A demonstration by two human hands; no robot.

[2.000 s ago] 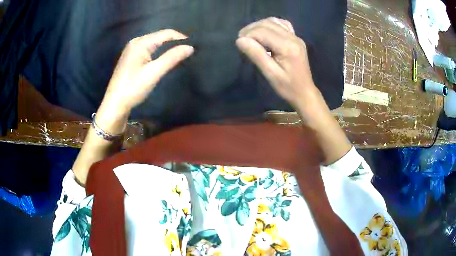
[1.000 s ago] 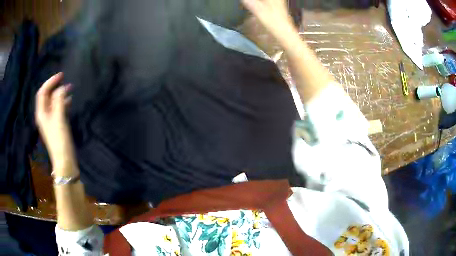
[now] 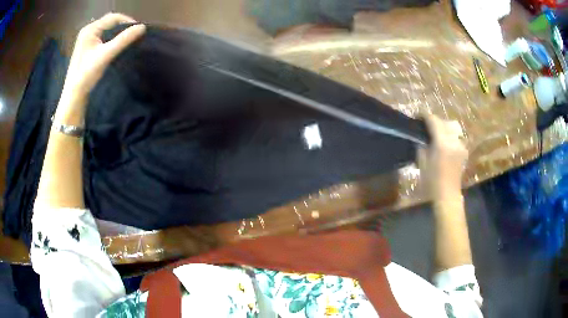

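Observation:
A large black garment (image 3: 249, 161) is stretched across the brown table in front of me. My left hand (image 3: 109, 53) grips its far left edge between thumb and fingers. My right hand (image 3: 443, 149), blurred, holds its right end, drawn to a narrow point near the table's near edge. A small white label (image 3: 312, 136) lies on the middle of the cloth. A thin pale line (image 3: 324, 110) runs diagonally along the cloth up to my right hand. The fingertips of my right hand are not clearly seen.
The glossy brown table (image 3: 386, 74) is scratched. A dark cloth (image 3: 311, 13) lies at the far side. At the right are a yellow-green tool (image 3: 480, 76), a spool (image 3: 515, 85) and a white scrap (image 3: 484, 25). Blue plastic (image 3: 539, 199) is below the table at right.
The garment has been pulled out and spread sideways, its right side now a taut point. My left hand has moved up onto its edge. My right hand has come down and right, holding cloth.

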